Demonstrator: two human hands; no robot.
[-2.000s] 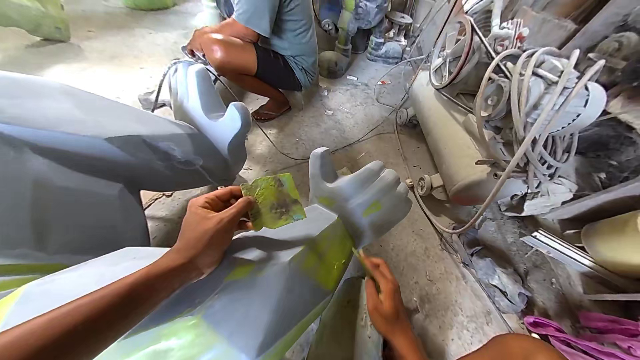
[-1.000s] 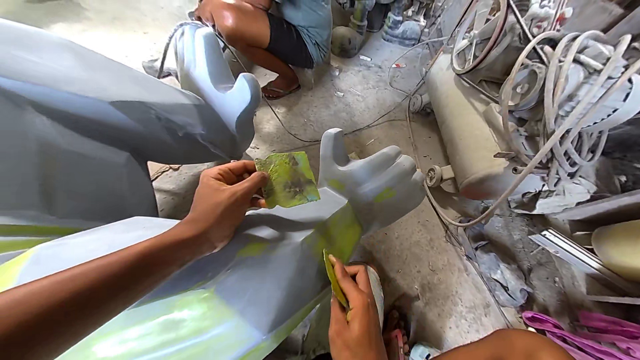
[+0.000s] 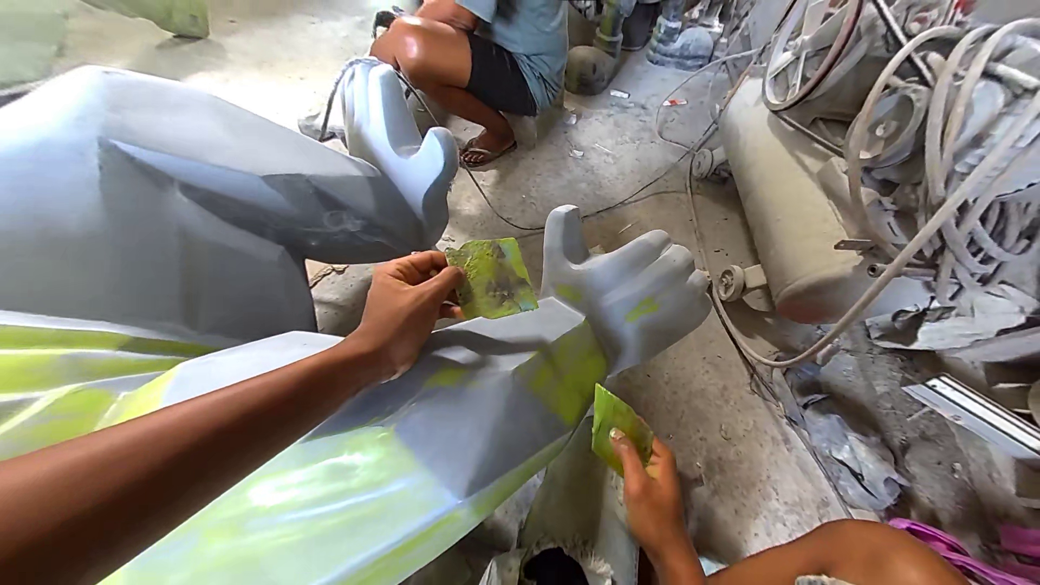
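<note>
My left hand (image 3: 406, 313) pinches a square, flat plate smeared with yellow-green putty (image 3: 494, 278) above the forearm of a large grey statue (image 3: 479, 406). Between the fingers and thumb of my right hand (image 3: 654, 496) is a smaller flat putty spreader (image 3: 619, 431), coated yellow-green, just off the lower edge of the statue's wrist. Yellow-green putty patches (image 3: 565, 370) cover that wrist, with small spots on the sculpted open hand (image 3: 630, 288). A second sculpted hand (image 3: 402, 150) rises behind, at the end of another grey sleeve.
A person (image 3: 487, 65) squats at the top. To the right, a dusty air compressor tank (image 3: 784, 203) lies under coiled hoses (image 3: 942, 162). Thin cables cross the concrete floor (image 3: 699, 406). Plastic sheeting, a metal strip (image 3: 975, 418) and pink straps (image 3: 951, 548) lie at lower right.
My right hand has gone from beside the statue's wrist to below it, then a little to the right, and the flat face of its spreader now shows. My left hand still holds the plate.
</note>
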